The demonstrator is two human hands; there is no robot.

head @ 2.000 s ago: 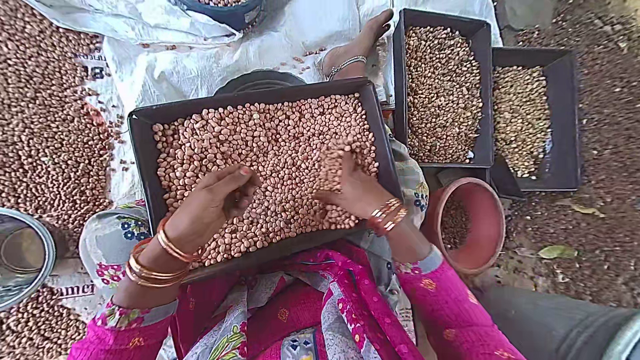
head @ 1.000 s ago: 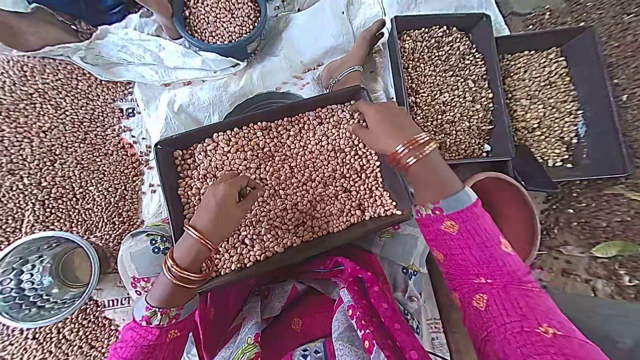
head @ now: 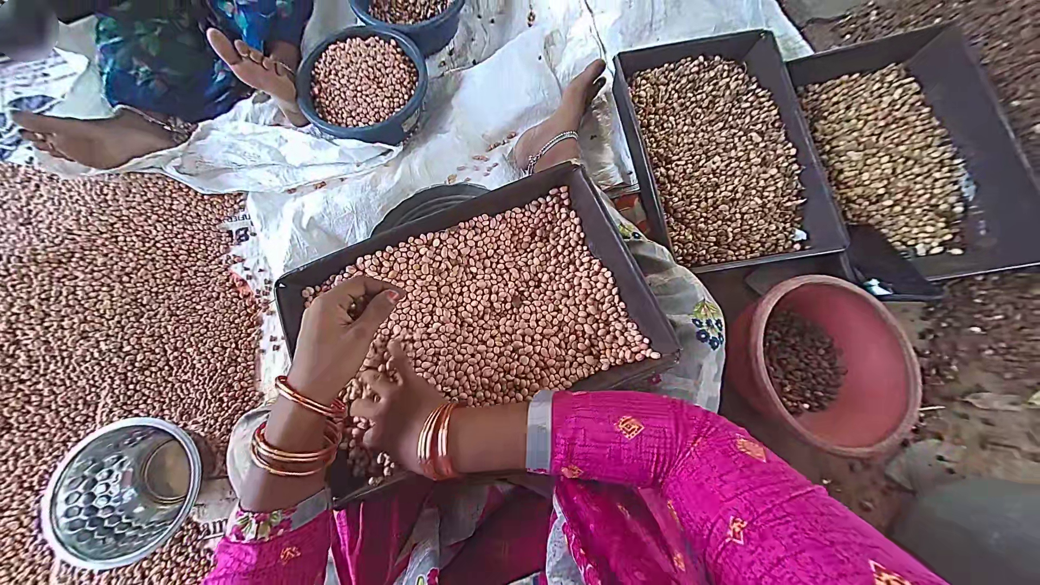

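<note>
A black rectangular tray (head: pixel 621 268) full of light brown nuts or beans (head: pixel 504 301) lies tilted across my lap. My left hand (head: pixel 341 325) is over the tray's left part, thumb and fingers bent together; whether something is between them cannot be told. Just below and to its right, my right hand (head: pixel 394 410) is in the nuts at the tray's lower left, fingers curled, with several nuts at its fingers. How many it holds is hidden.
Two black trays of nuts (head: pixel 715 154) (head: pixel 886 154) stand at upper right, above a reddish pot (head: pixel 902 374). Blue tubs (head: pixel 410 118) stand at the top beside another person's feet (head: pixel 106 138). A metal vessel (head: pixel 122 496) lies lower left by a spread of nuts (head: pixel 106 317).
My right hand has moved from the tray's upper right corner to its lower left, beside my left hand. The view has shifted, showing more of the other person's feet and the blue tubs.
</note>
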